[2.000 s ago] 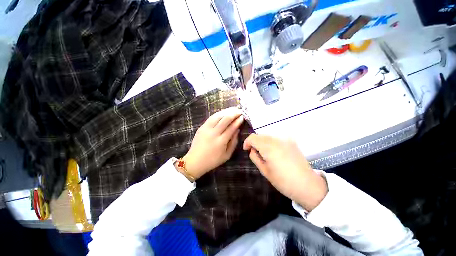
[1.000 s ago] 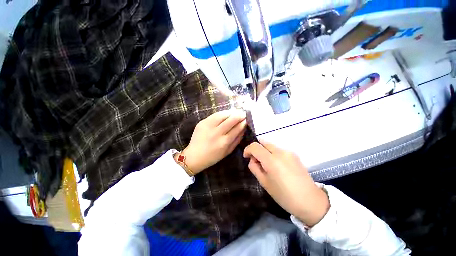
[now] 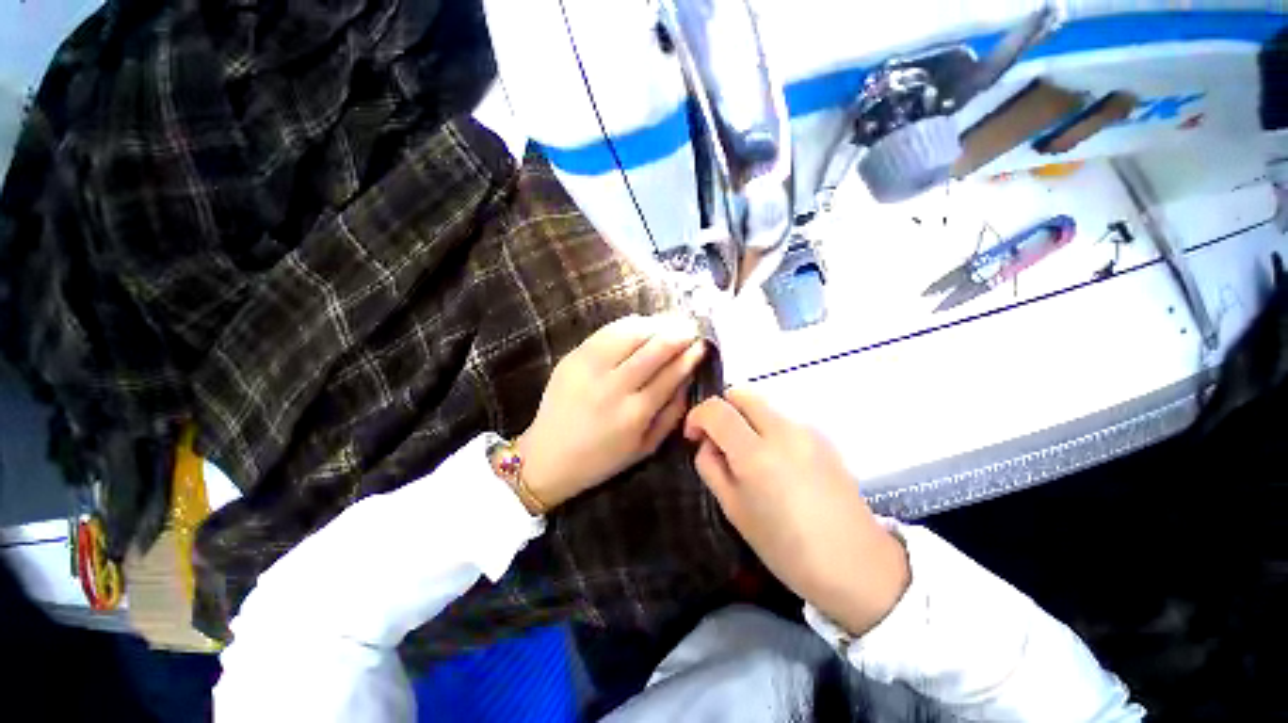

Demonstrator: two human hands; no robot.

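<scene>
A dark plaid garment panel (image 3: 424,353) lies under my hands and runs up to the needle area of the white sewing machine (image 3: 607,85). My left hand (image 3: 615,405) lies on the cloth, its fingertips pressing the edge just in front of the presser foot (image 3: 695,280). My right hand (image 3: 784,494) pinches the narrow folded edge (image 3: 709,379) between thumb and fingers, nearer to me. The needle tip is lost in glare. A grey-blue attachment (image 3: 798,294) stands just right of the needle.
A bunched pile of plaid cloth (image 3: 212,156) is at the left. Thread snips (image 3: 1010,261) lie on the bed at right. Yellow-taped cardboard (image 3: 170,565) and red-yellow handles (image 3: 96,565) are at lower left. A blue bin (image 3: 502,681) is below. The ruler-marked table edge (image 3: 1045,459) is at right.
The view has shifted, so the machine appears lower and further right. The cloth has moved up and left relative to the needle, with new folds near the machine. Both hands stay on the edge.
</scene>
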